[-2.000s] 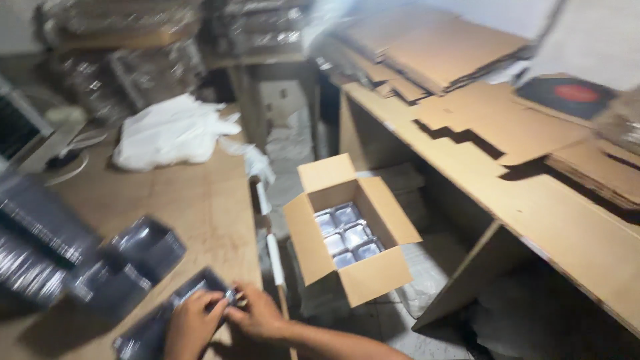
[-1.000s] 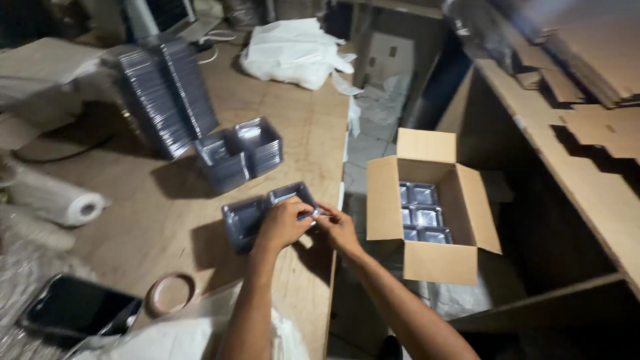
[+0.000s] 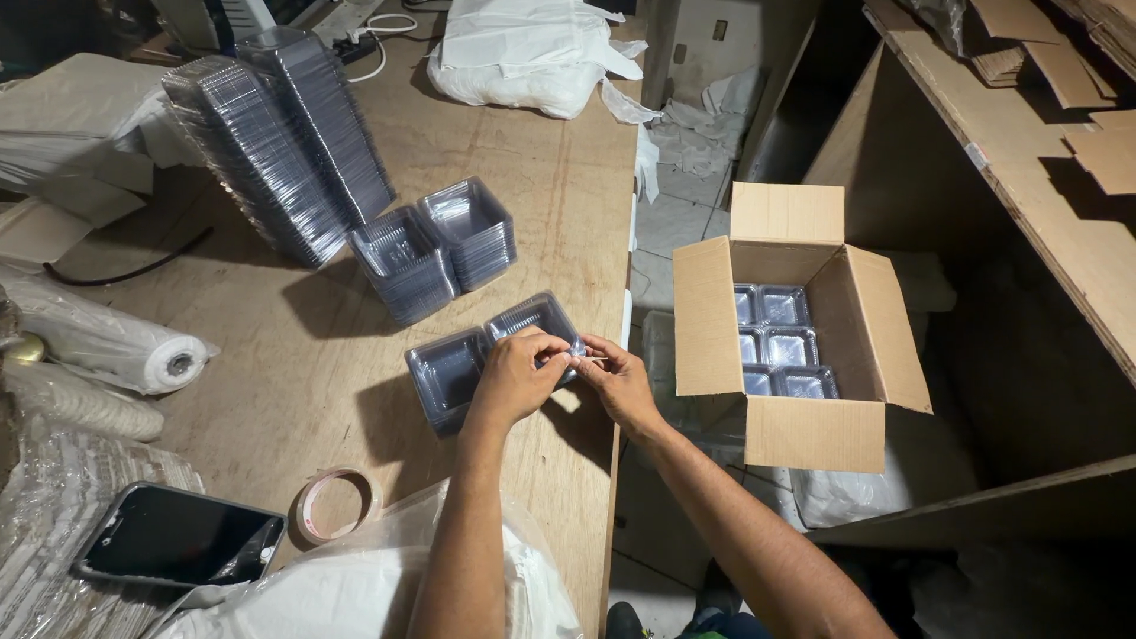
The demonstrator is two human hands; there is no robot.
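My left hand and my right hand meet at the right corner of a pair of clear plastic containers on the wooden table. The left fingertips are pinched at the container's rim. The right fingertips pinch a small thin piece, too small to name. Just behind stand two short stacks of the same containers, and farther back lean two tall stacks. To the right of the table, an open cardboard box has several such containers inside.
A roll of tape, a smartphone and a plastic-wrapped roll lie at the left. White plastic bags lie at the table's back, with more near my left forearm. A wooden shelf holding flat cardboard is at the right.
The view has swung a good deal since the first frame. Both hands stay together at the same container corner; no clear change in what they hold.
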